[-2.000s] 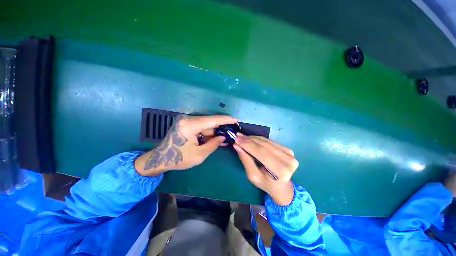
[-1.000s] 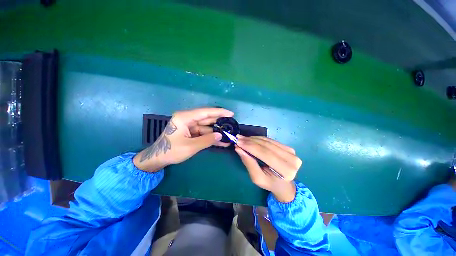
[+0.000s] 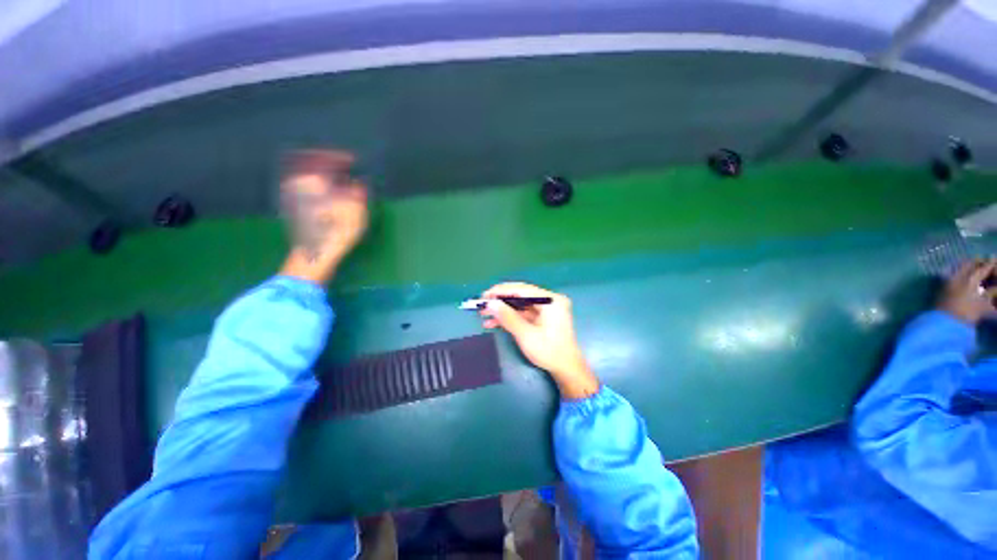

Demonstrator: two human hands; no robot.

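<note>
My left hand is stretched out over the bright green belt and strongly blurred; whether it holds anything cannot be told. My right hand holds black tweezers like a pen, silvery tips pointing left, above the teal bench. The slotted black strip lies flat on the bench, left of and below my right hand; my left sleeve is at its left end. A small black scrap lies just beyond the strip. A round black unit is on the belt beyond my right hand.
More round black units stand along the belt at left and right. Thick black strips and clear plastic trays are at far left. Another person's hand and blue sleeve are at far right.
My left hand has left the bench centre and moved forward over the belt. My right hand with the tweezers has moved away from the round unit they were working on. The view has tilted up.
</note>
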